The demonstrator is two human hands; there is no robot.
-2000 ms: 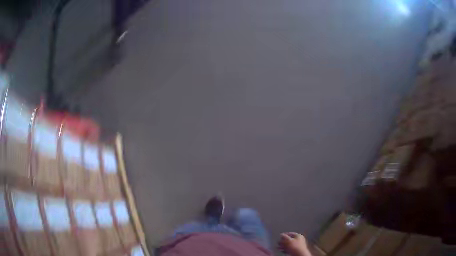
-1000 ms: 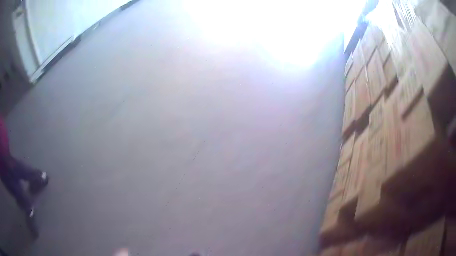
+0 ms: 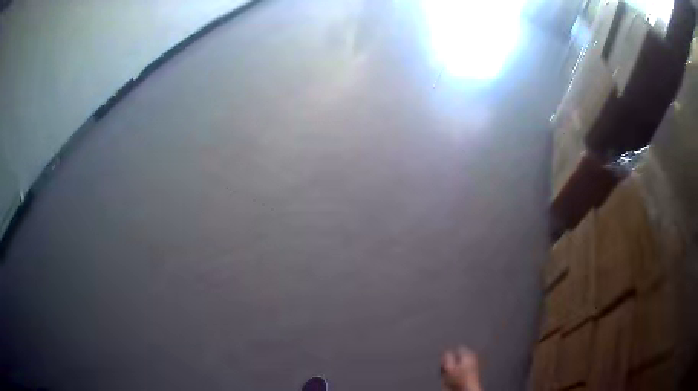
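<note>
My right hand (image 3: pixel 461 369) shows small and blurred at the bottom edge, right of centre, over the grey floor (image 3: pixel 329 214). Its fingers look curled, but whether it holds anything cannot be told. My left hand is out of the picture. The tip of one dark shoe (image 3: pixel 314 383) shows at the bottom edge. Stacked brown cartons (image 3: pixel 612 282) stand along the right side, not touched by my hand.
A pale wall (image 3: pixel 84 69) with a dark strip at its base curves along the upper left. Bright light glares on the floor at the top. Shiny film (image 3: pixel 631 159) shows on the cartons at the right.
The other person's legs at the left and the pale door-like panel are out of view. The wall now runs along the left. My right hand has come into view at the bottom.
</note>
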